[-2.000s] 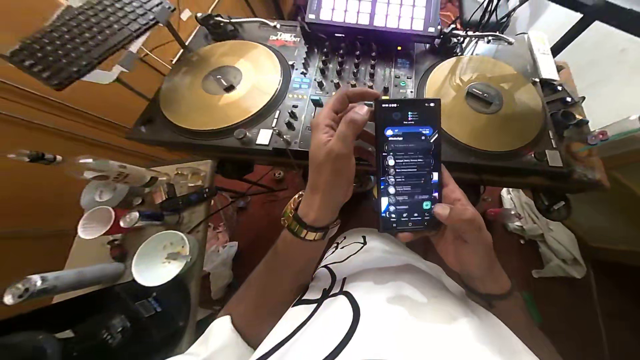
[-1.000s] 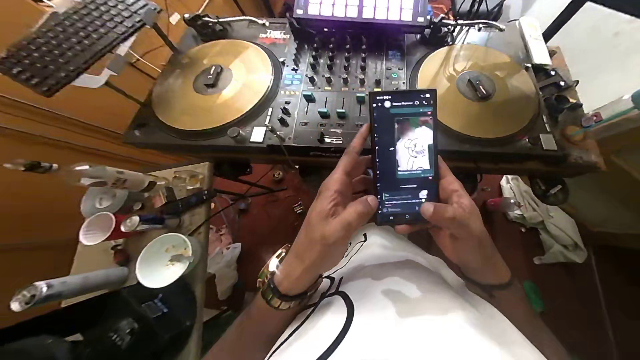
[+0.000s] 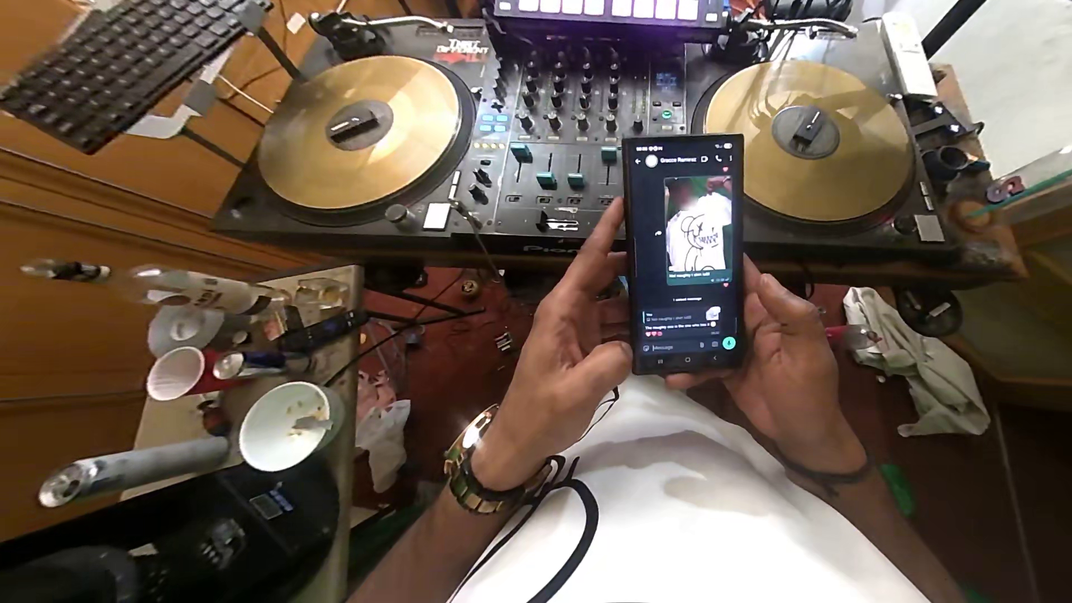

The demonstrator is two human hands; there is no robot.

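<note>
A black smartphone (image 3: 685, 251) stands upright between my two hands, its lit screen showing a chat with a photo of a white shirt. My left hand (image 3: 569, 352), with a gold watch (image 3: 481, 469) at the wrist, grips the phone's left edge, the thumb by its lower corner. Around the lower right edge is my right hand (image 3: 783, 360), its fingers partly hidden behind the phone. Beyond the phone lies a DJ mixer (image 3: 553, 176), with a gold record on a turntable to the left (image 3: 360, 134) and another to the right (image 3: 808, 142).
At upper left a black keyboard (image 3: 134, 63) sits on a stand. A side table (image 3: 352, 293) at left holds a white cup (image 3: 285, 425), a red cup (image 3: 177, 373), bottles and a grey cylinder (image 3: 134, 471). A pale cloth (image 3: 917, 360) lies at right near the floor.
Two seconds ago my left hand was raised at the phone's top left; it has come down to the lower left edge. The screen has changed from a list to a chat.
</note>
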